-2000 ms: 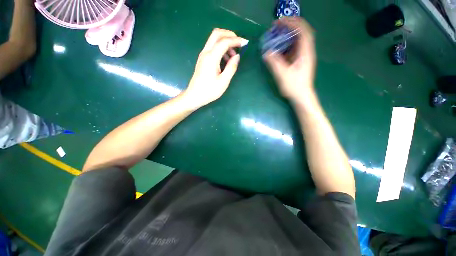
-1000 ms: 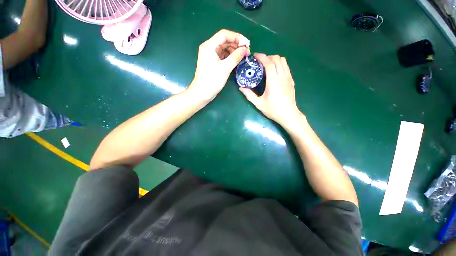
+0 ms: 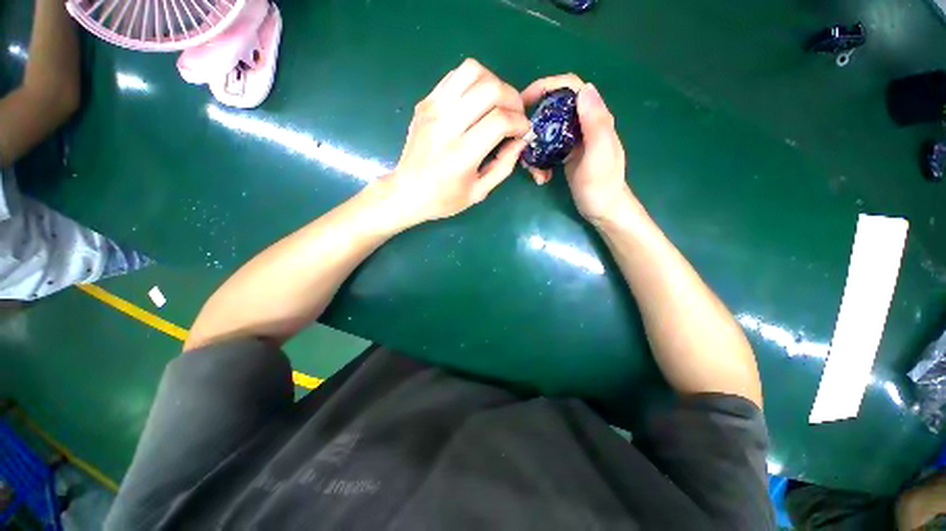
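A round dark blue-black motor assembly (image 3: 552,129) is held above the green bench, tilted, with its face turned partly to the left. My right hand (image 3: 593,145) is closed around its right side, with fingers behind it. My left hand (image 3: 463,140) is at its left edge, thumb and fingertips pinched together and touching it. A tiny pale bit shows at the left fingertips; whether it is a part, a lead or a fingertip cover, I cannot tell.
A pink fan (image 3: 230,52) stands at the upper left, near another person's arm (image 3: 47,78). Further round units (image 3: 838,39) and a black cylinder (image 3: 918,101) are at the upper right. A white strip (image 3: 860,318) and a crinkled clear bag (image 3: 930,382) lie at right.
My right hand first brought the assembly leftward to my left hand. Since then the assembly has been tilted, and my left fingers have closed against its left edge. The units at upper right have shifted right in view.
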